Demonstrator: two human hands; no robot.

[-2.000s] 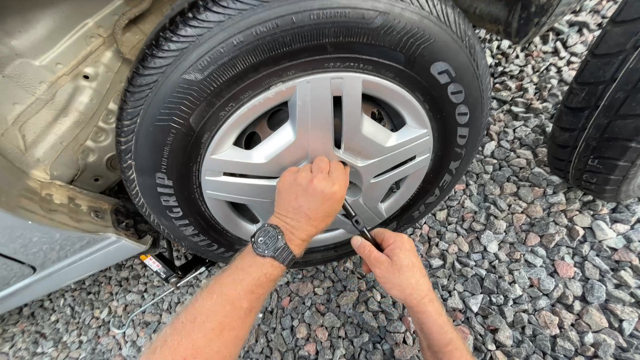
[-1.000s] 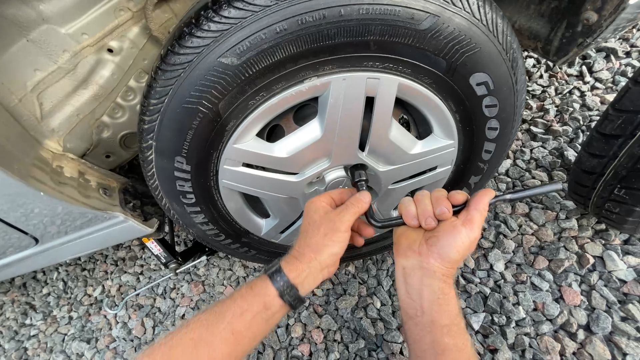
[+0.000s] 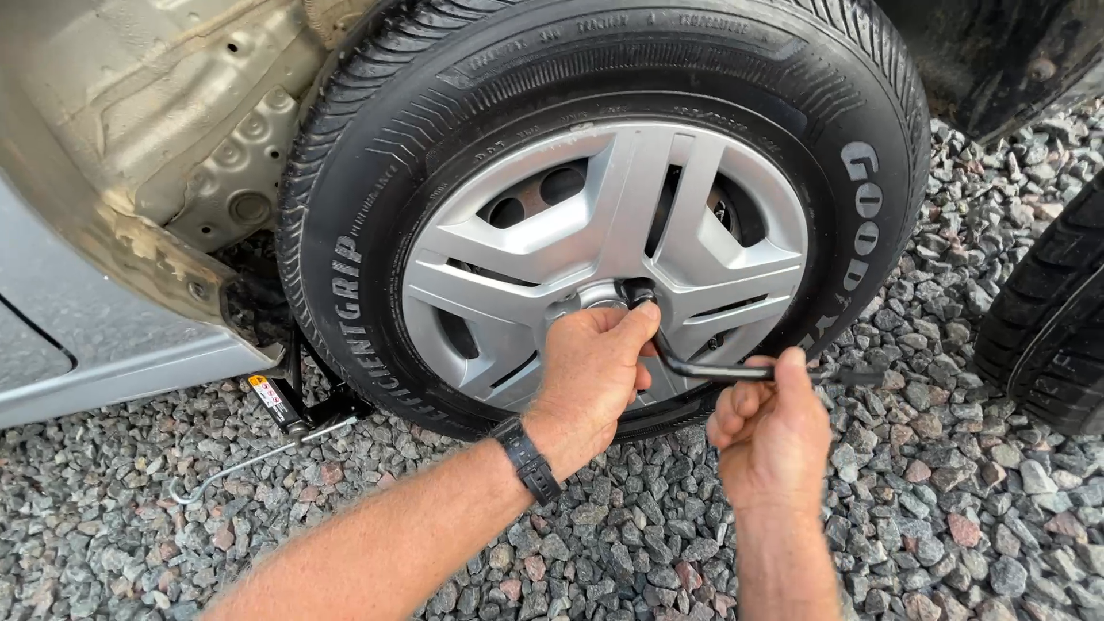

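An L-shaped black lug wrench (image 3: 716, 371) has its socket end in a recess beside the hub of a silver wheel cover (image 3: 630, 207). The cover sits on a wheel with a black Goodyear tire (image 3: 345, 250). Wearing a dark wristwatch (image 3: 526, 460), my left hand (image 3: 595, 371) holds the wrench near its socket with thumb and fingers. My right hand (image 3: 772, 423) is at the wrench's handle, the thumb up against it and the fingers curled below. The far end of the handle is blurred. Whether the socket sits on a bolt is hidden.
A car jack (image 3: 280, 404) with a hooked metal crank rod (image 3: 250, 466) stands under the car's silver sill (image 3: 129, 379), left of the wheel. Bare wheel-well metal (image 3: 198, 129) shows at upper left. Another tire (image 3: 1052, 319) is at the right edge. Gray gravel (image 3: 638, 552) covers the ground.
Two seconds ago my left hand was over the hub with the wrench slanting down from it. Since one second ago, my right hand's grip around the handle has loosened.
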